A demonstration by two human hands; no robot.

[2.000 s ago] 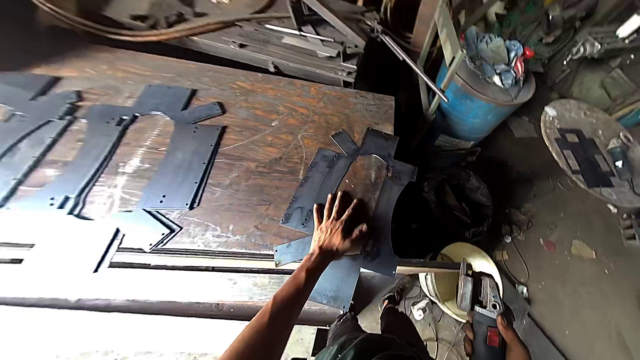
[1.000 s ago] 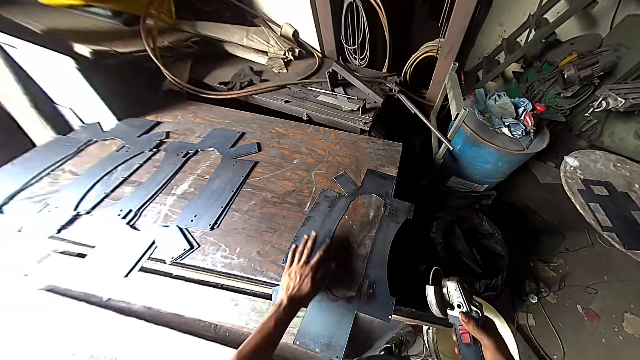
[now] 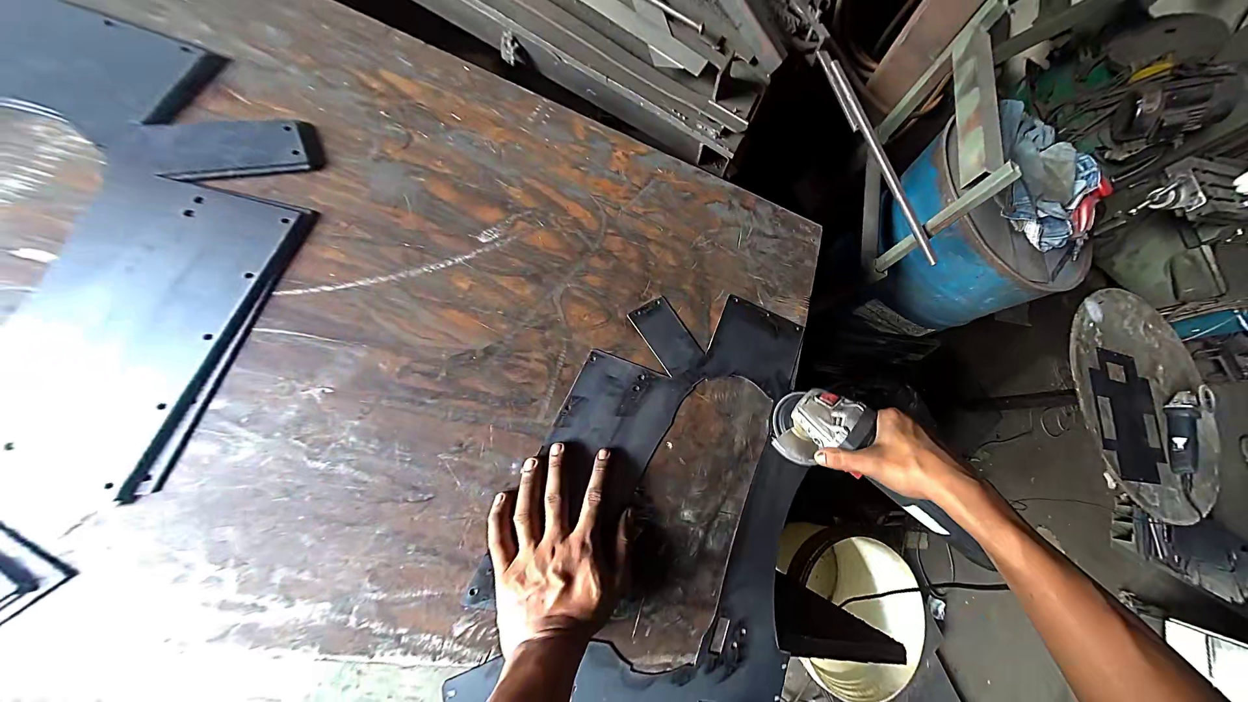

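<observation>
A dark cut sheet-metal plate [image 3: 756, 517] with a large rounded opening lies on the scratched tabletop [image 3: 429, 390] near its right edge. My left hand [image 3: 558, 565] rests palm down on the plate's left arm, fingers spread and pointing away from me. An angle grinder [image 3: 829, 421] is gripped in my right hand [image 3: 902, 453]; its disc is at the plate's outer right edge, beside the opening. Whether the disc touches the metal or is spinning, I cannot tell.
Stacked dark metal plates [image 3: 185, 244] lie on the left of the table. Beyond the right edge stand a blue drum [image 3: 946, 234] with rags on top, a pale bucket [image 3: 877, 634] and a round stand [image 3: 1194, 375] bearing another cut plate and a power tool. Steel sections [image 3: 604, 58] lie behind.
The grinder, held low beside the table before, has come up to the plate's right edge in my right hand. My left hand is still on the plate. The view has moved closer.
</observation>
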